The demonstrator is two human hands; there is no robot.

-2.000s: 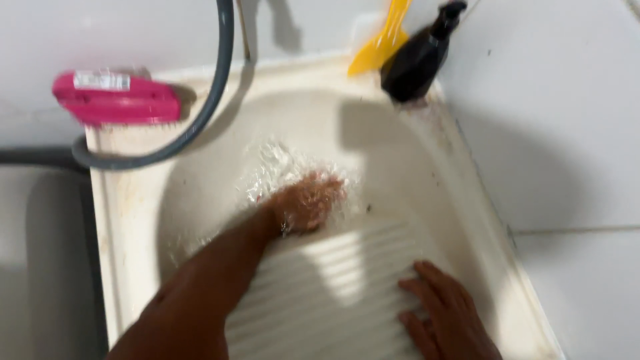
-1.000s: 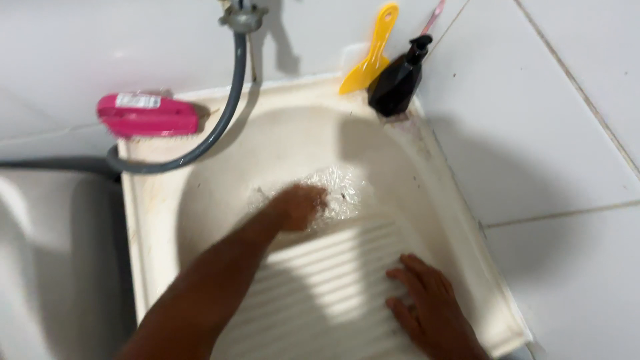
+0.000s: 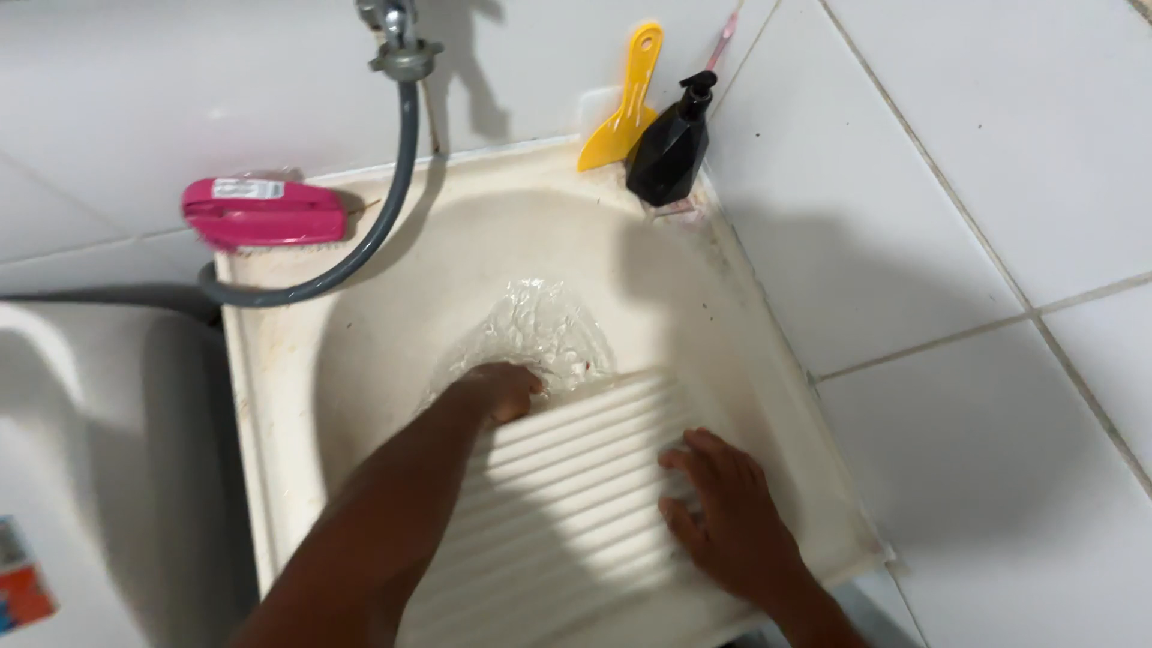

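My left hand (image 3: 506, 392) reaches down into the laundry sink (image 3: 540, 234), at the top edge of the ribbed washboard (image 3: 576, 486). Its fingers are partly hidden at the board's edge, so what they hold, if anything, cannot be told. Shallow, rippling water (image 3: 549, 324) lies just beyond it in the basin, with a tiny red speck near the board. My right hand (image 3: 720, 508) rests over the right side of the washboard, fingers apart, with nothing seen in it.
A pink scrubbing brush (image 3: 265, 214) sits on the back left ledge beside a grey hose (image 3: 396, 189) hanging from a metal tap (image 3: 402, 58). At the back right corner stand a yellow plastic scraper (image 3: 630, 103) and a black pump bottle (image 3: 670, 153). A grey-white appliance or tub (image 3: 117, 432) adjoins the left side.
My left hand has drawn back from the splashing water toward the top left of the washboard. The water splashes less than two seconds ago. My right hand stays by the board's right side.
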